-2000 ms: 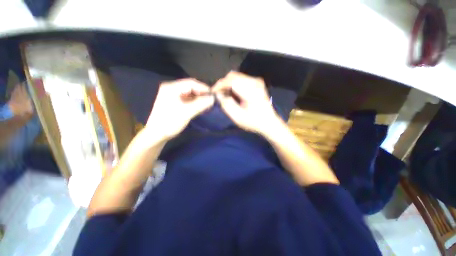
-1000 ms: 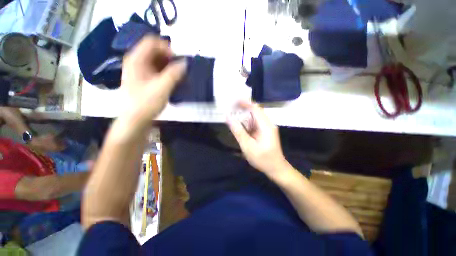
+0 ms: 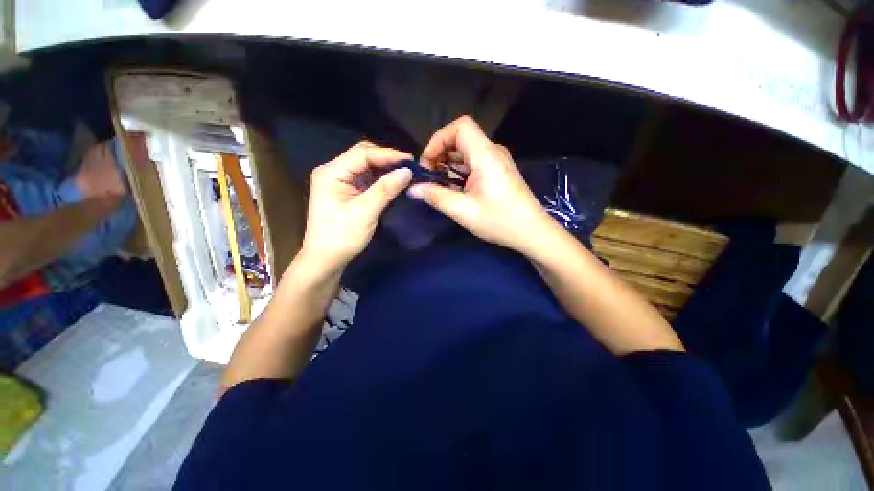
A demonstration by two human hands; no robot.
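A small navy cut piece (image 3: 422,174) is pinched between the fingertips of both hands above my lap. Its lower part is dark and hard to tell from my navy shirt. My left hand (image 3: 356,197) holds its left end between thumb and forefinger. My right hand (image 3: 481,184) holds its right end, with the fingertips of both hands close together. Pale thread ends (image 3: 563,199) lie on dark cloth just right of my right hand.
The white table edge (image 3: 402,59) curves across the top, with red-handled scissors (image 3: 847,67) cut off at the right. An open drawer (image 3: 230,221) is at left, beside a seated person's arm (image 3: 57,225). Wooden slats (image 3: 656,257) and hanging navy cloth (image 3: 743,326) are at right.
One second ago my hands were apart, the left over the table by the navy pieces. Now both are together above my lap, holding a piece. The view has tilted down.
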